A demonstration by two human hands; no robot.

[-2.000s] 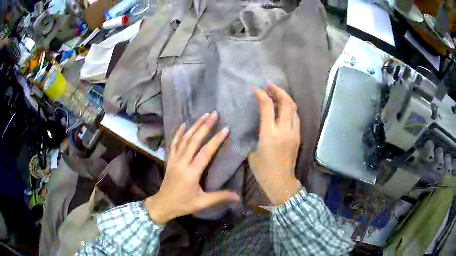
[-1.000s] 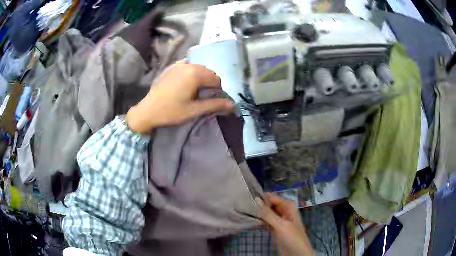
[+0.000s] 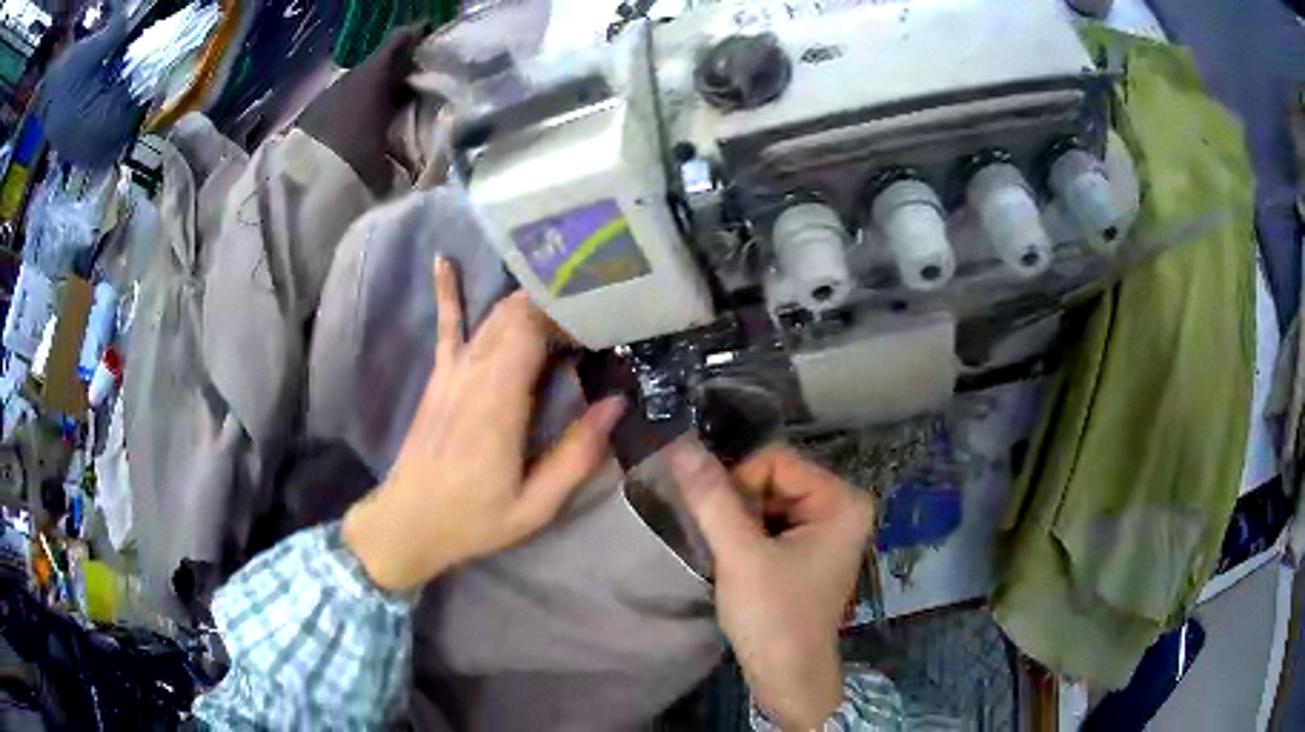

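Observation:
A grey-taupe garment piece lies over the machine bed and hangs down in front of me. The white overlock machine stands over its upper edge. The presser foot area is small and dark, and the cloth edge lies right in front of it. My left hand lies on the cloth left of the needle area, fingers spread, thumb near the edge. My right hand pinches the cloth edge between thumb and fingers just below the presser foot. The needle itself cannot be made out.
Grey-taupe cloth is heaped at the left. Olive green cloth hangs at the right of the machine. Four tension dials line the machine front. Trimmings lie on a blue surface below it. Small clutter is at the far left.
The view has turned from the spread garment to the machine and come closer. The cloth edge has moved up to the presser foot. The left hand has opened flat on the cloth; the right has moved up.

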